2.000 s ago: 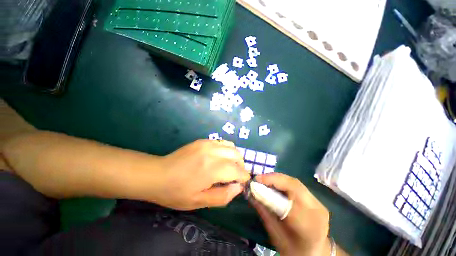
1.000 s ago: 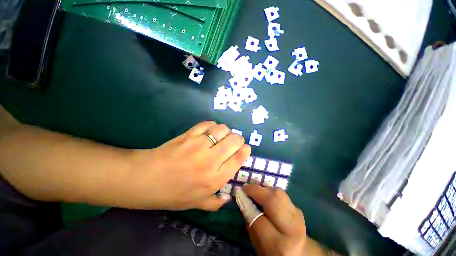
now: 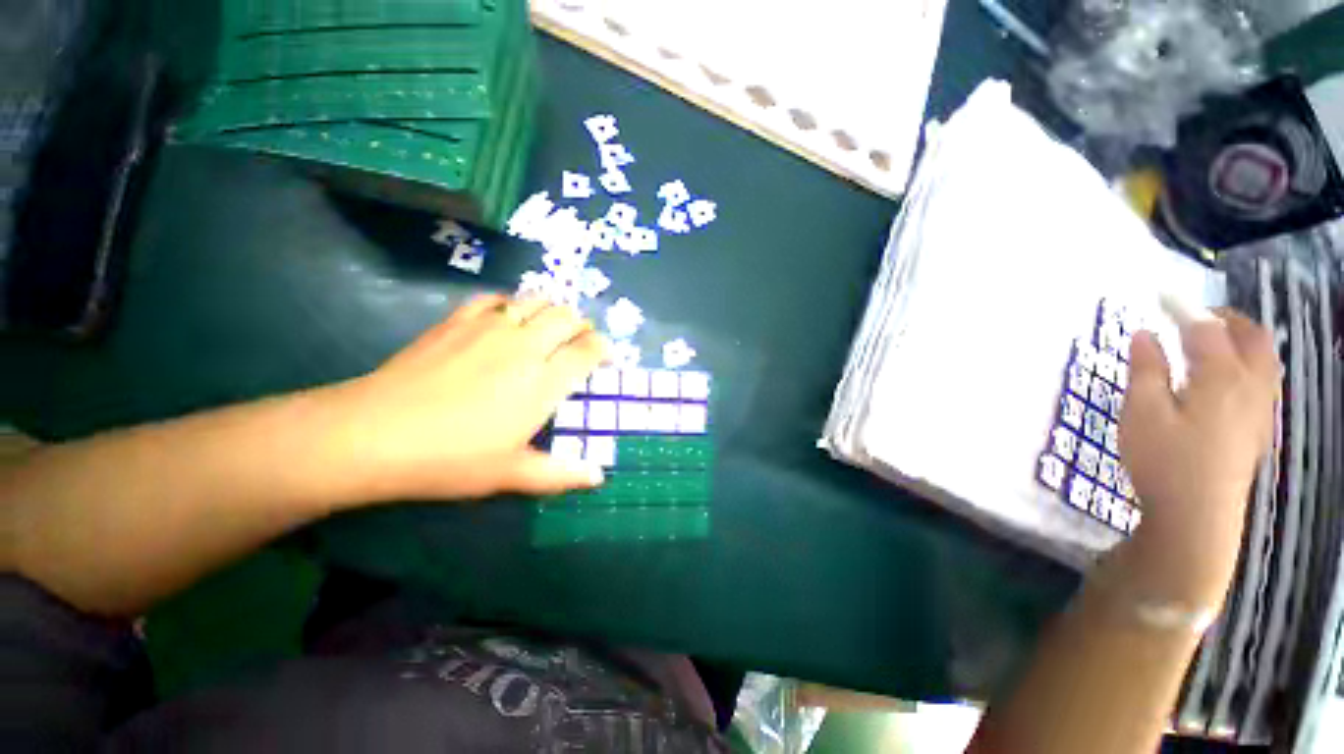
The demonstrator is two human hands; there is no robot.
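Note:
My left hand (image 3: 479, 398) lies on the left part of a green board (image 3: 649, 494), fingers spread a little, thumb on the board's left side. White square pieces with dark edges (image 3: 637, 398) cover the board's upper rows; a third row has them only at its left. The lower part is bare green. My right hand (image 3: 1201, 435) is over the right part of the sticker sheet stack (image 3: 973, 324), its fingertips by the grid of dark-edged squares (image 3: 1094, 413). Whether it grips a piece cannot be told.
Loose backing pieces (image 3: 568, 251) lie scattered beyond my left hand. A stack of green boards (image 3: 361, 111) stands upper left, a black phone (image 3: 74, 221) at far left. A white perforated sheet (image 3: 767, 59) is at the top. A black ring-like object (image 3: 1250, 174) and striped pile (image 3: 1253, 633) are at right.
My right hand has left the board and moved right to the sticker sheets. My left hand has shifted off the board's rows, uncovering more. The view has turned to the right.

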